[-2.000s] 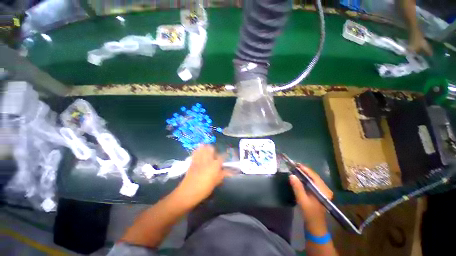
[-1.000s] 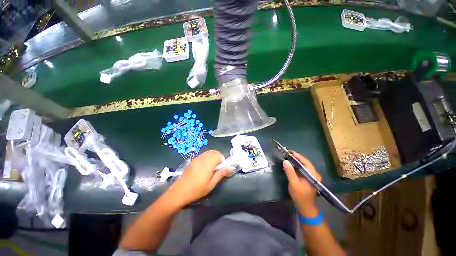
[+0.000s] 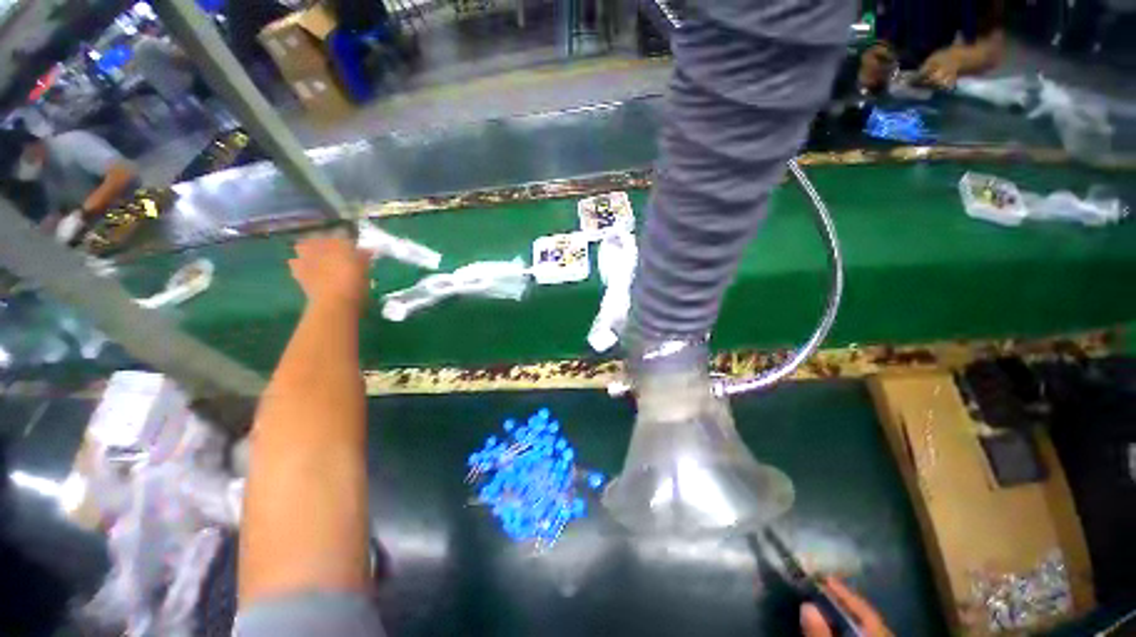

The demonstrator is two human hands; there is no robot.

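My left hand (image 3: 330, 264) is stretched out over the green conveyor belt (image 3: 486, 342). A white bagged cord (image 3: 401, 246) shows against its right side; the fingers are unclear, so I cannot tell if they grip it. My right hand (image 3: 845, 610), cut off by the bottom edge, holds the dark soldering iron (image 3: 804, 579), its tip pointing up and left below the clear hood. A pile of blue disc components (image 3: 533, 479) lies on the dark green bench.
Two open white units (image 3: 561, 258) with bagged cords lie on the belt, another (image 3: 993, 197) at right. The grey duct and clear hood (image 3: 698, 479) hang centrally. A cardboard tray (image 3: 984, 523) is at right, bagged units (image 3: 143, 498) at left. A metal post (image 3: 249, 106) crosses upper left. People work beyond.
My left hand has left the open unit's spot below the hood and reached forward-left to the belt. That unit no longer shows there. The view has tilted up; my right hand still holds the iron.
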